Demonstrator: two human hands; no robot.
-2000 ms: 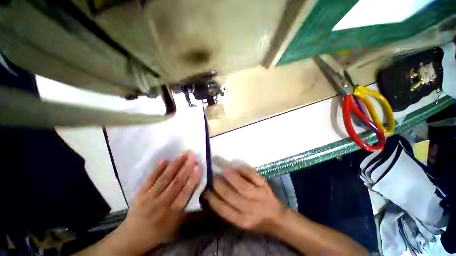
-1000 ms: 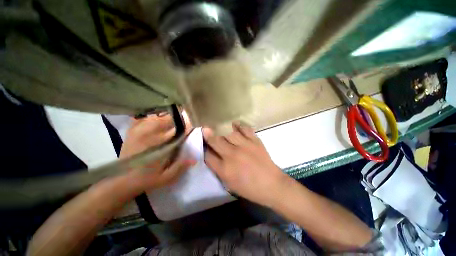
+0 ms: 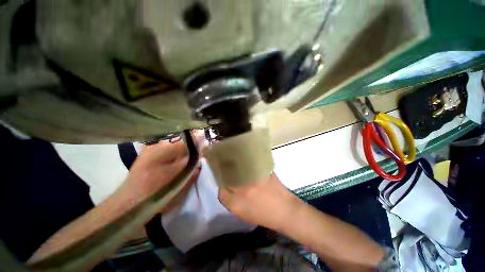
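Note:
The cream head of the sewing machine (image 3: 212, 32) fills the top of the view and hides the needle area. A white fabric piece with dark edges (image 3: 205, 220) lies under both hands and hangs towards my lap. My left hand (image 3: 159, 164) lies on it left of the needle area, fingertips partly behind the machine head. My right hand (image 3: 252, 199) is on its right side, its fingers mostly hidden by a cream block of the machine. Whether the fingers pinch the cloth is hidden.
Scissors (image 3: 383, 143) with red and yellow handles lie right of the hands. A black tray (image 3: 436, 106) with shiny bits is beyond them. Dark cloth (image 3: 37, 186) drapes at the left. White pieces with dark edges (image 3: 425, 196) are stacked at the lower right.
The machine head now shows larger and lower in view, covering more of my right hand. Both hands first moved forward to the needle area and remain there with the white piece.

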